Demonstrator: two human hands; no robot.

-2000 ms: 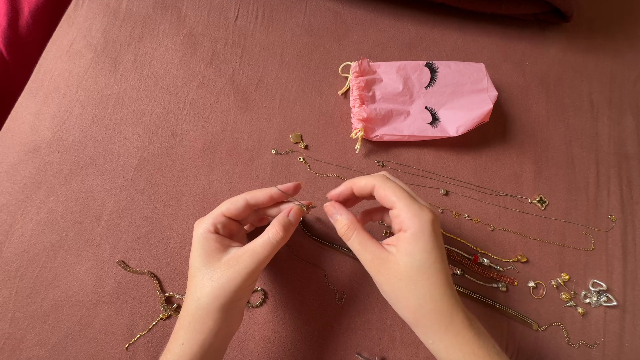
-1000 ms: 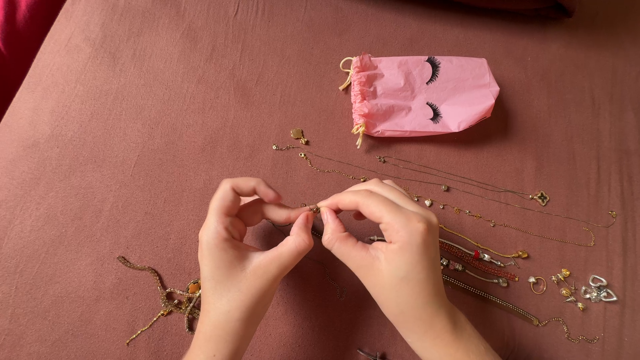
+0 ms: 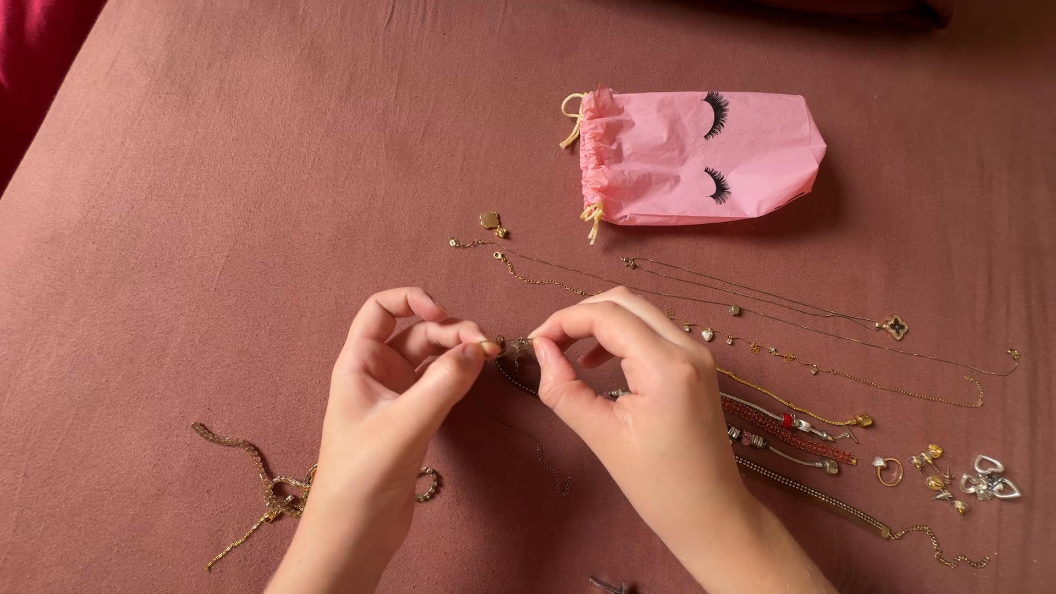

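Note:
My left hand (image 3: 404, 371) pinches one end of a fine, tangled chain (image 3: 516, 348) between thumb and fingertips. The other end of that small tangle is pinched by my right hand (image 3: 631, 363), with a short gap between the two hands. A thin chain (image 3: 553, 470) shows on the cloth below them. Beneath my right hand, partly hidden, run a gold bracelet (image 3: 792, 403), a red bracelet (image 3: 784, 433) and a studded chain necklace (image 3: 813, 492). Behind my left wrist lies a heap of knotted chains (image 3: 276, 495), partly covered.
A pink drawstring pouch (image 3: 660, 157) with printed eyelashes lies beyond my hands. Thin necklaces, one with a clover pendant (image 3: 894, 327), stretch across the brown cloth. At the right are a ring (image 3: 888, 471), gold earrings (image 3: 935, 481) and silver heart-shaped pieces (image 3: 990, 478).
My hands were nearly touching one second ago; now they are slightly apart, with the tangled chain between the fingertips.

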